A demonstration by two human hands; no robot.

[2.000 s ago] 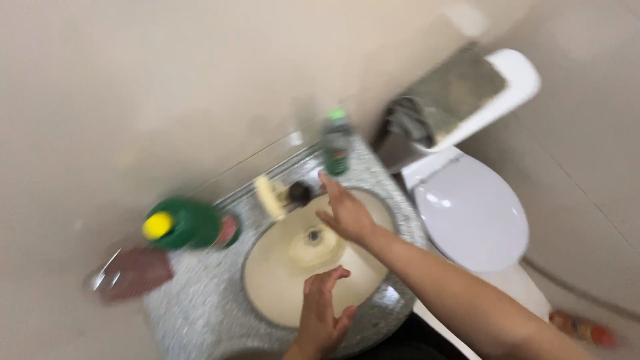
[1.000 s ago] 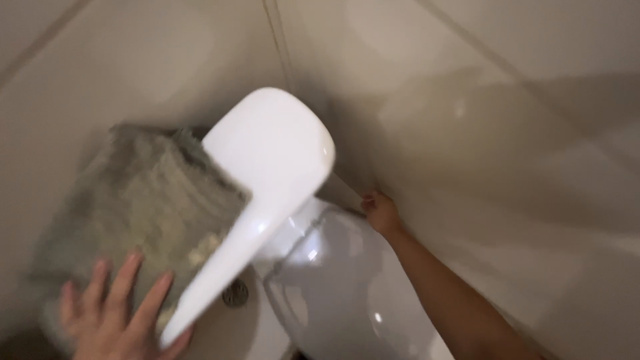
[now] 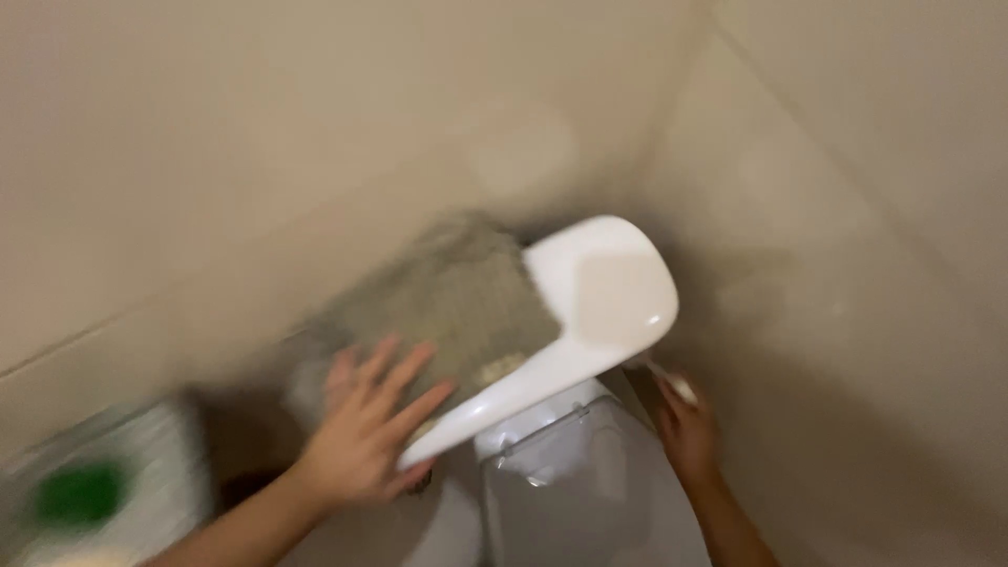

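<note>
My left hand (image 3: 366,425) rests with spread fingers on a grey-green cloth (image 3: 449,307) and the near edge of the white toilet tank lid (image 3: 622,291), its thumb below the edge. The cloth lies over the left part of the tank top. To the right of the tank, low beside the wall, my right hand (image 3: 689,433) closes around a small white item (image 3: 679,387), which is blurred; it may be a sprayer or a handle. Below the tank is the toilet's closed lid (image 3: 591,488).
At the lower left is the grey stone sink counter (image 3: 157,472) with a blurred green object (image 3: 81,494) on it. Tiled walls meet in a corner behind the toilet. A dark gap separates the counter from the toilet.
Two seconds ago both hands were over the sink; now they are at the toilet tank. The right hand has come up holding a white item that did not show a second ago. The view has shifted greatly.
</note>
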